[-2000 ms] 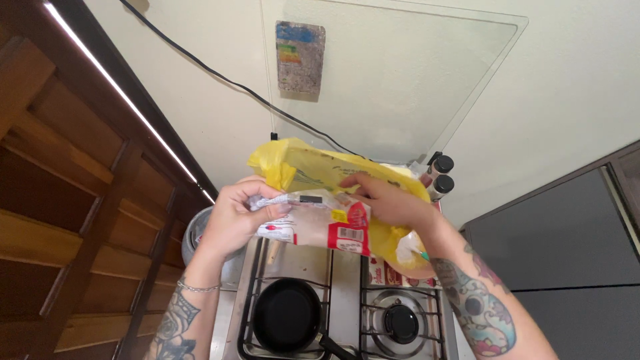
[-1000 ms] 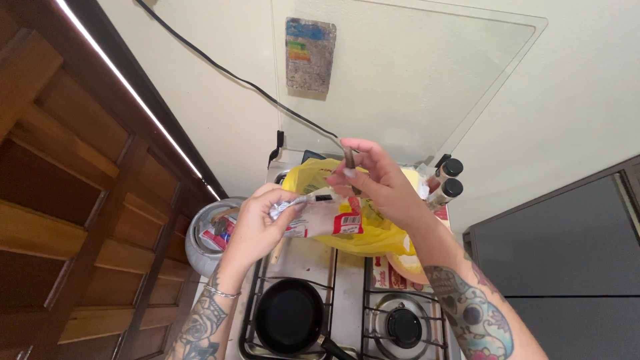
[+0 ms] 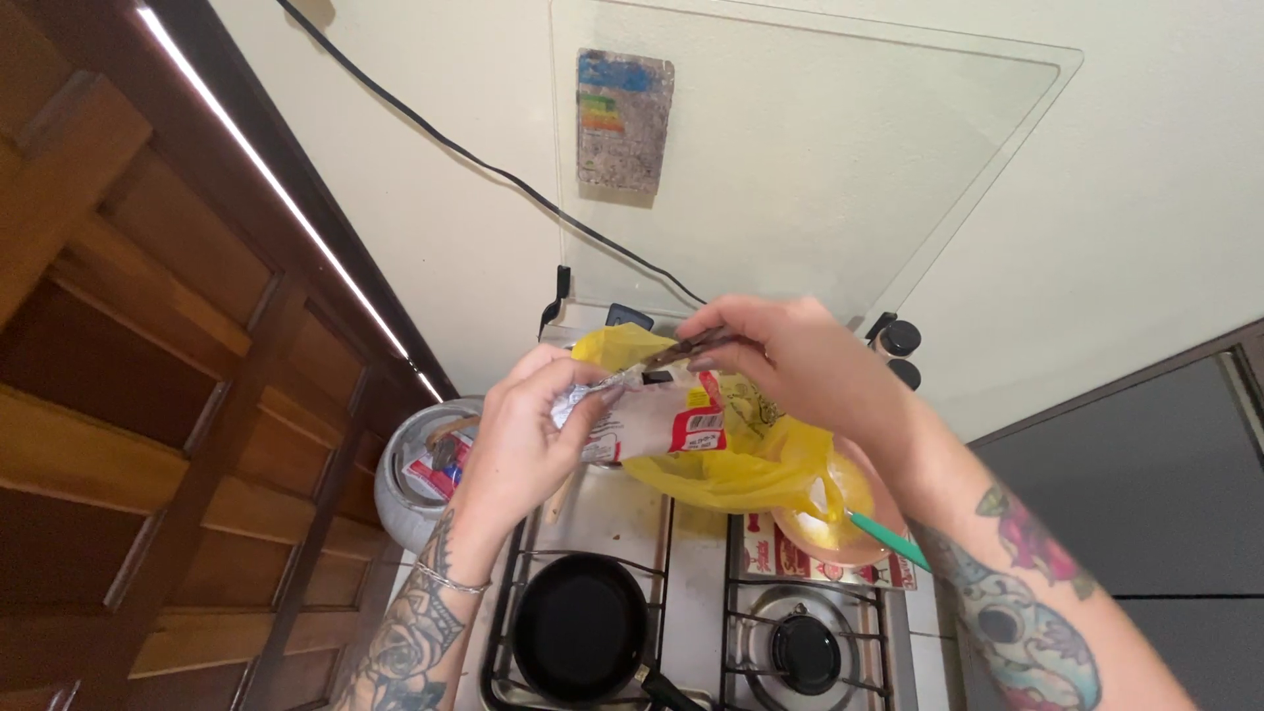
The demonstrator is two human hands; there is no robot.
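Observation:
My left hand (image 3: pixel 543 420) pinches the gathered top of a clear plastic food bag (image 3: pixel 647 420) with red and white print. My right hand (image 3: pixel 780 351) grips a dark, slim object like a clip or small scissors (image 3: pixel 686 348), whose tip is at the bag's top; its exact kind is unclear. Around and behind the food bag lies a yellow plastic bag (image 3: pixel 731 484). Under its right end stands a bowl (image 3: pixel 859 543) with a green handle (image 3: pixel 889 541) sticking out.
A black frying pan (image 3: pixel 581 628) sits on the left grate of the gas stove, beside a bare burner (image 3: pixel 805 654). A grey pot (image 3: pixel 400 494) with packages stands at left. Black-capped jars (image 3: pixel 897 339) are at back right. The raised glass lid (image 3: pixel 820 148) leans behind.
My right hand was at the yellow bag, then rose holding the dark object, and has come down to the food bag's top. My left hand has kept hold of the food bag.

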